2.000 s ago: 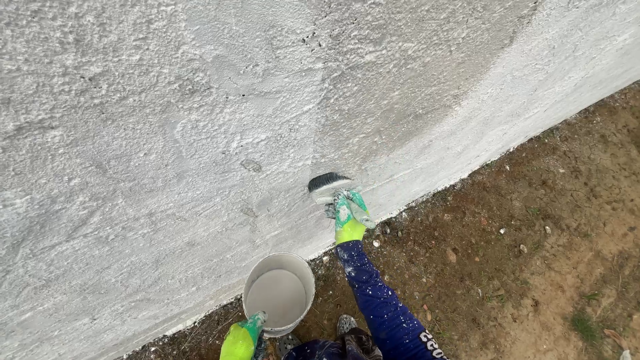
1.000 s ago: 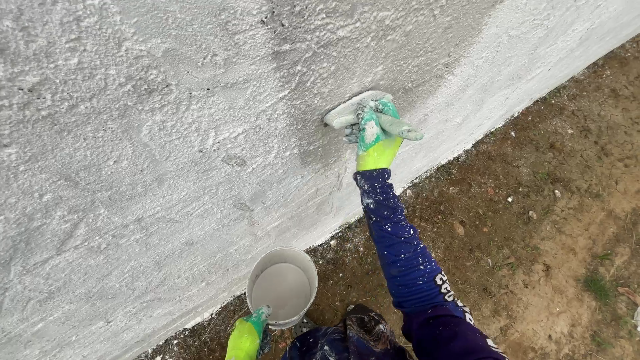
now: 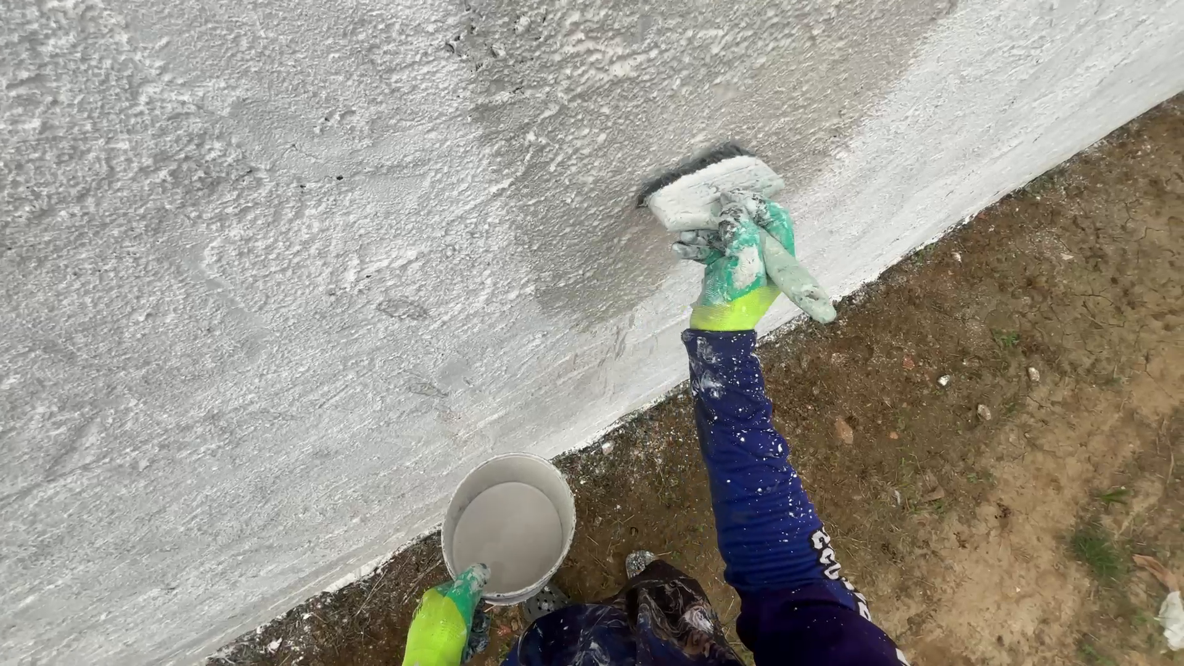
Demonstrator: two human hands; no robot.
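Observation:
A wide block paintbrush (image 3: 712,190) with dark bristles and a paint-smeared body is gripped in my right hand (image 3: 743,254), which wears a green and yellow glove. Its bristles meet the rough wall (image 3: 370,231) at a greyish, darker patch, and its pale handle sticks out down and to the right. With the thumb over the rim, my left hand (image 3: 450,610), gloved alike, holds a white bucket (image 3: 567,546) of off-white paint (image 3: 509,535) at the foot of the wall. The fingers outside the bucket are mostly hidden.
The wall's bottom edge runs diagonally from lower left to upper right. Bare brown soil (image 3: 971,462) with small stones and a grass tuft (image 3: 1096,550) lies along it. My paint-spotted shoes and clothing show beneath the bucket. A white scrap (image 3: 1173,618) lies at the far right.
My right hand with the brush has moved up the wall from near its bottom edge, and the brush has turned in angle. My left hand stays on the bucket.

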